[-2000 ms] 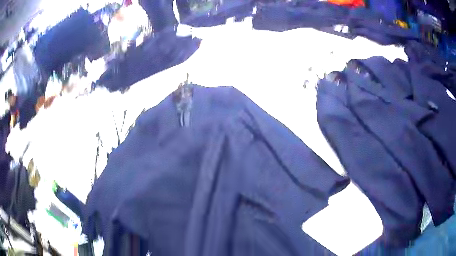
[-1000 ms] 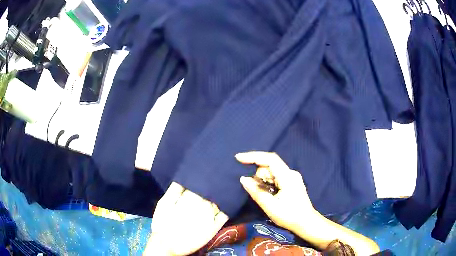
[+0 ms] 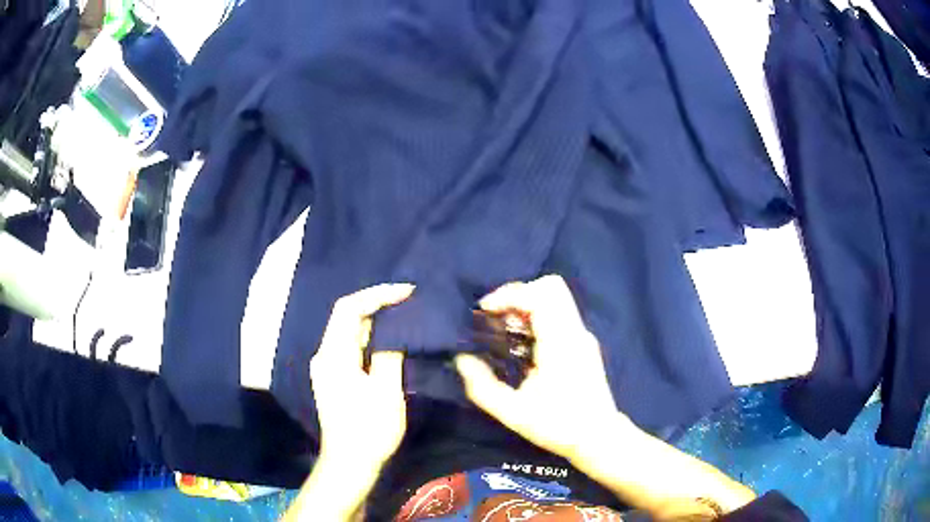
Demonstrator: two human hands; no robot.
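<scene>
A dark navy jacket (image 3: 438,153) lies spread on the white table, its hem towards me. My left hand (image 3: 357,367) grips the end of a sleeve (image 3: 418,324) between thumb and fingers. My right hand (image 3: 540,367) is beside it at the sleeve's right edge, fingers curled round a small dark object, apparently thread snips (image 3: 513,342). The blades cannot be made out. Whether the right fingers also pinch the cloth is unclear.
More dark jackets (image 3: 846,204) lie at the right. A black phone (image 3: 149,216) and a green-and-white item (image 3: 114,100) are on the table (image 3: 760,306) at left. Dark garments (image 3: 82,418) with hooks lie along the near left edge. The floor (image 3: 755,459) is blue.
The jacket came into close view as the camera tilted down. My left hand has moved from flat under the sleeve to gripping its end, and my right hand has come in to the sleeve edge.
</scene>
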